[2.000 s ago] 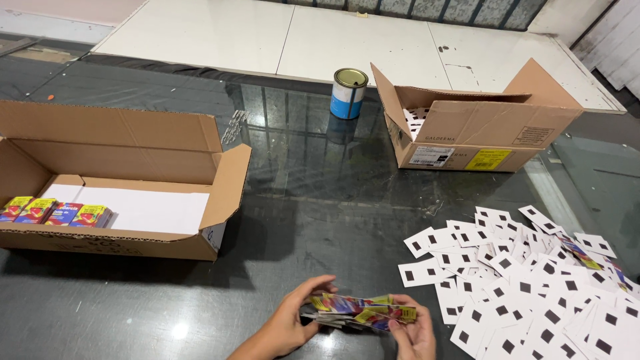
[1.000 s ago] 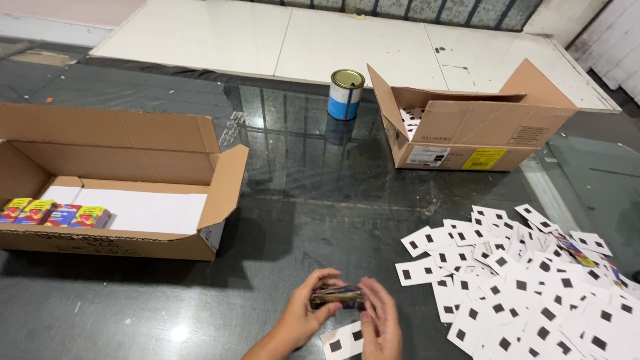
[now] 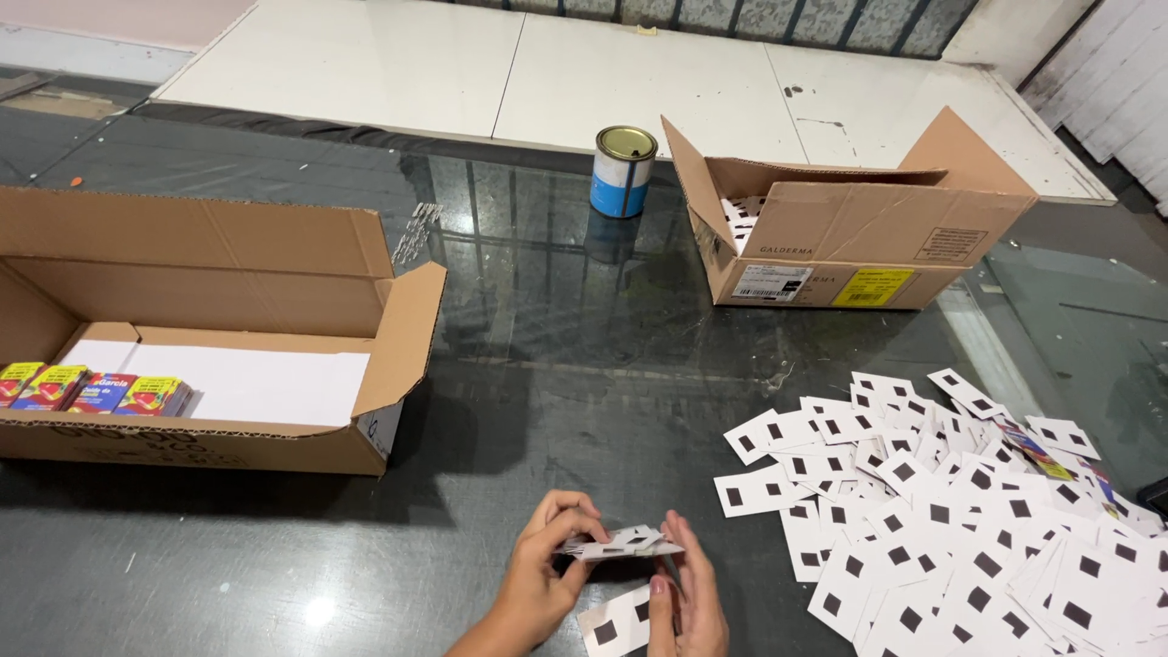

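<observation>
A small stack of printed cards (image 3: 622,544), white sides with black squares up, is gripped by my left hand (image 3: 547,566) at the bottom centre. My right hand (image 3: 686,593) is upright at the stack's right end, its fingers against the card edges. A loose white card with black squares (image 3: 610,624) lies on the dark table just below, partly covered by my right hand. To the right spreads a large heap of such cards (image 3: 940,520), a few with colourful sides showing.
An open cardboard box (image 3: 274,452) at left holds several colourful card stacks (image 3: 151,396) on white paper. Another open cardboard box (image 3: 839,219) with cards inside stands back right. A blue and white metal can (image 3: 624,173) stands beside it. Small metal pieces (image 3: 418,233) lie near the left box.
The cards showed colourful faces between my hands two seconds ago; now white sides with black squares show. A loose card has come into view beneath my hands.
</observation>
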